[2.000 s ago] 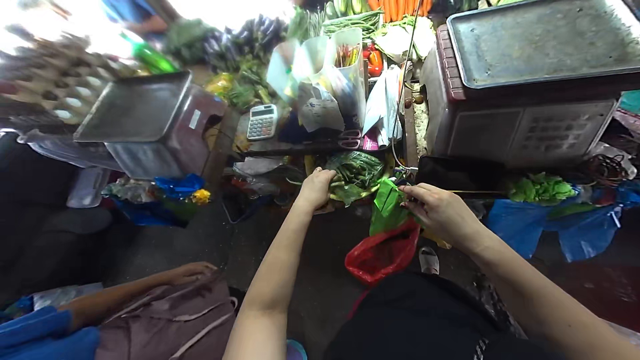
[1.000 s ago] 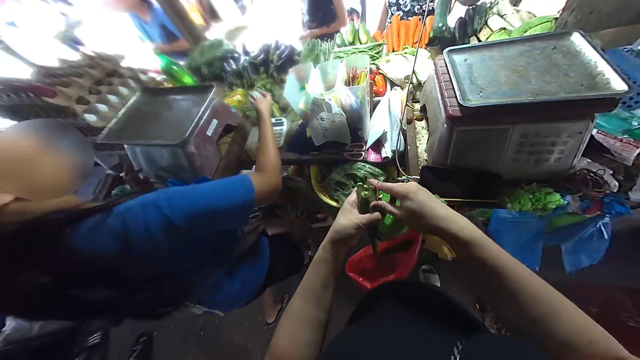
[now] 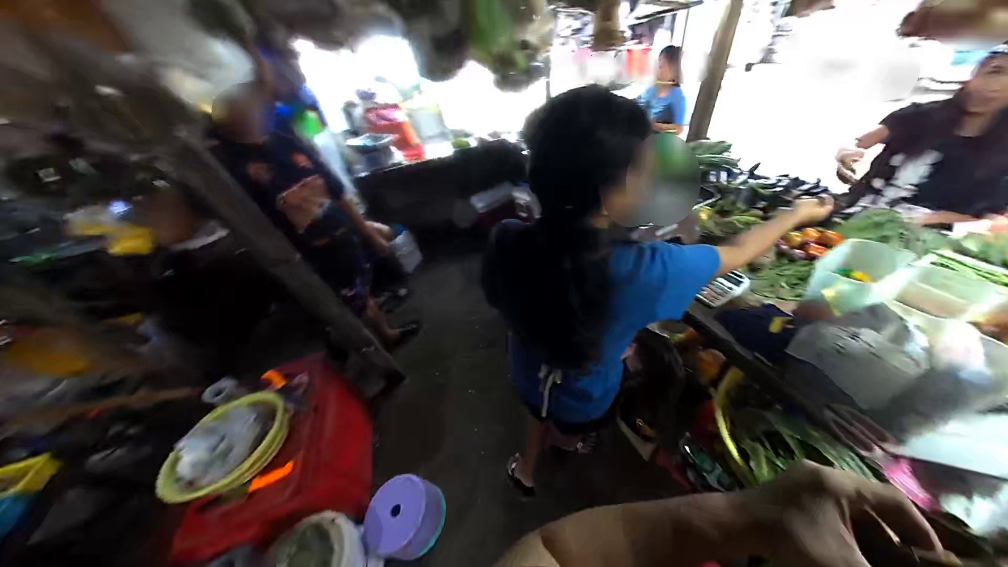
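Note:
At the lower right, my left hand (image 3: 843, 516) reaches in from the bottom edge with its fingers curled; blur and the frame edge hide whether anything is in them. Just beyond it are long green leafy vegetables (image 3: 787, 441) in a basket with a yellow rim (image 3: 728, 409). My right hand is out of view. Pink-handled scissors (image 3: 866, 433) appear to lie beside the basket, blurred. Farther up the stall are a calculator (image 3: 723, 289) and pale green plastic containers (image 3: 858, 272).
A person in a blue shirt (image 3: 661, 287) stands close ahead, one arm over the vegetables. Across the stall is another person (image 3: 937, 157). A wooden post (image 3: 276, 252), a red box (image 3: 331, 441) with a yellow basket (image 3: 276, 441) and a purple round container (image 3: 403, 516) stand left.
The view has swung far to the left. My right hand and the red bag have left the view. The person in blue still reaches over the vegetables.

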